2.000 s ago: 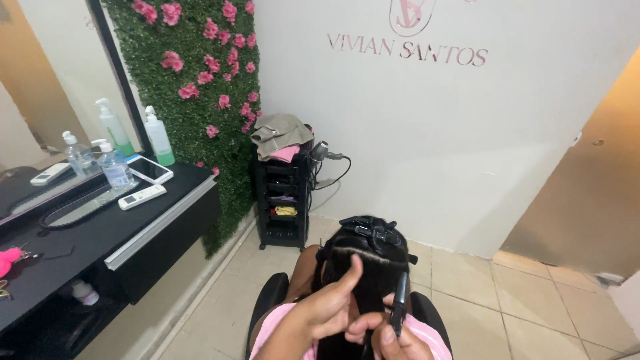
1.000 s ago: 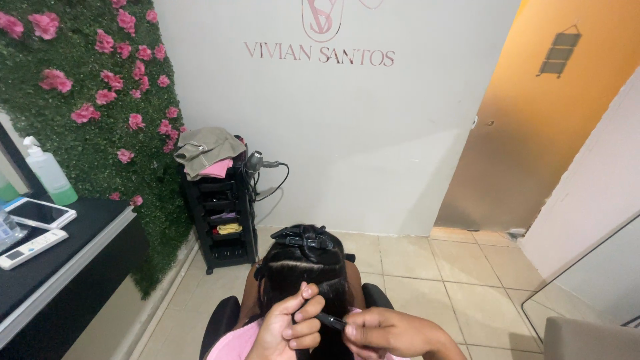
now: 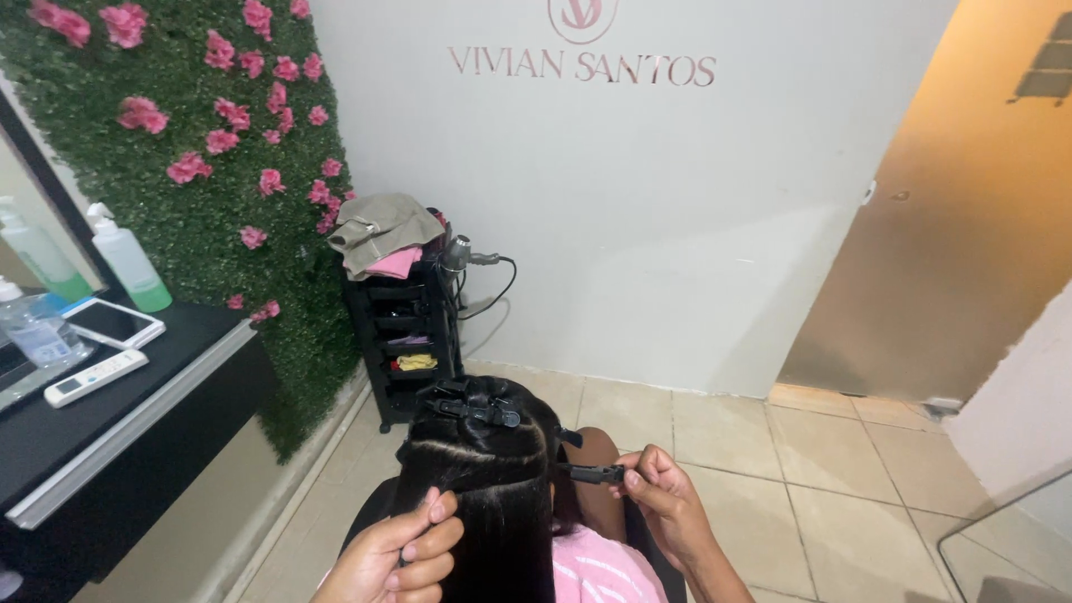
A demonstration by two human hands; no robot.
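A seated person's long dark hair (image 3: 494,536) is parted across the back of the head, with black hair clips (image 3: 473,410) fastened on top. My left hand (image 3: 410,553) is closed at the left side of the hair, with a thin dark strand or thing between its fingers; which one I cannot tell. At the right of the head my right hand (image 3: 662,494) pinches the end of a black sectioning clip (image 3: 596,474), whose other end points at the hair. A pink towel or garment (image 3: 599,569) covers the person's shoulder.
A black trolley (image 3: 402,335) with cloths and a hair dryer (image 3: 459,255) stands by the wall. On the black counter (image 3: 193,335) at left are pump bottles (image 3: 134,264), a white remote control (image 3: 96,377) and a tablet-like device (image 3: 113,323). A dark-framed panel (image 3: 1013,536) is at lower right.
My hands, close together one second ago, are now apart, the right one with the clip to the right of the head. The view has swung rightward since the oldest frame.
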